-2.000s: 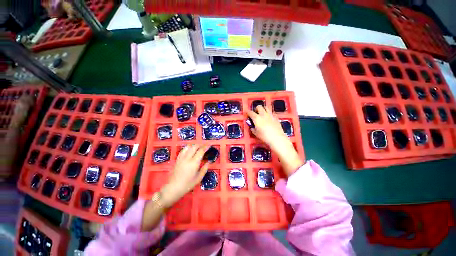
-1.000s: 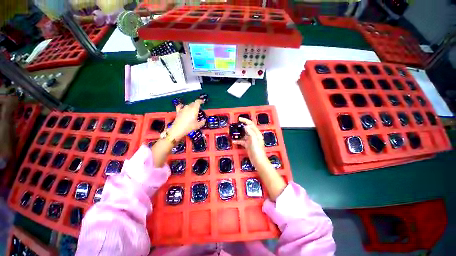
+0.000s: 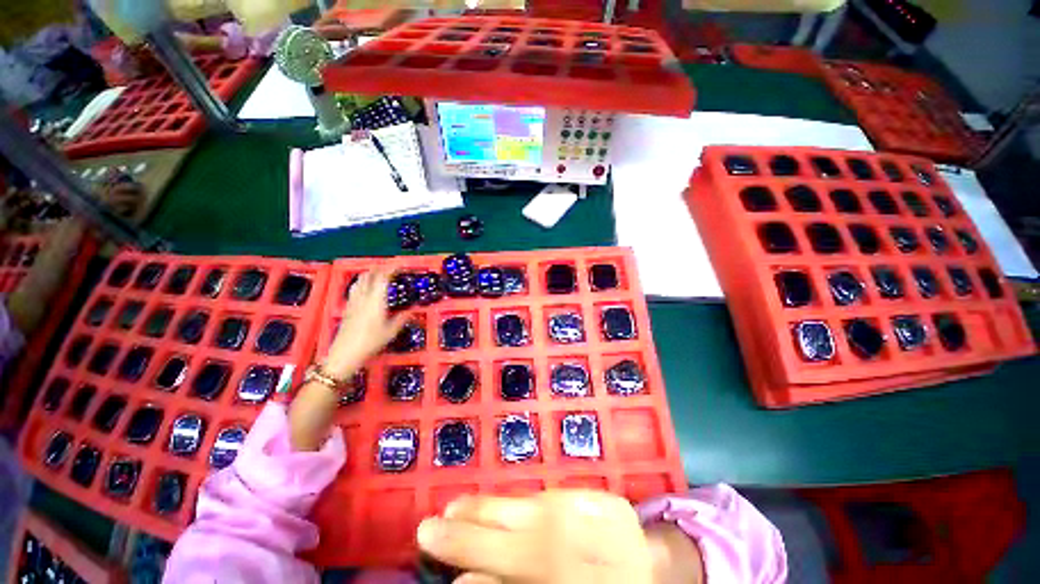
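Observation:
The red working tray [image 3: 479, 354] lies before me, with dark smartwatch units in many pockets and bare pockets at the front. Lit smartwatch units [image 3: 458, 272] sit in a row over its top pocket walls. My left hand [image 3: 363, 325] is at the tray's upper left, finger and thumb around the leftmost lit unit [image 3: 399, 292]. My right hand [image 3: 542, 536] is large and blurred over the tray's front edge, close to the camera. Something dark shows under its fingertips; its grip is hidden.
Another filled tray [image 3: 165, 376] adjoins at left, a tray stack [image 3: 867, 251] stands at right. Behind are two lit units [image 3: 409, 235], a notebook [image 3: 365, 183], a white card [image 3: 551, 205], a fan [image 3: 306, 57], and an instrument [image 3: 496, 137] under a tilted tray [image 3: 513, 80].
My right hand, which held a dark unit at the upper tray, has come down and toward me. My left hand has moved left and down; the lit units now form a row.

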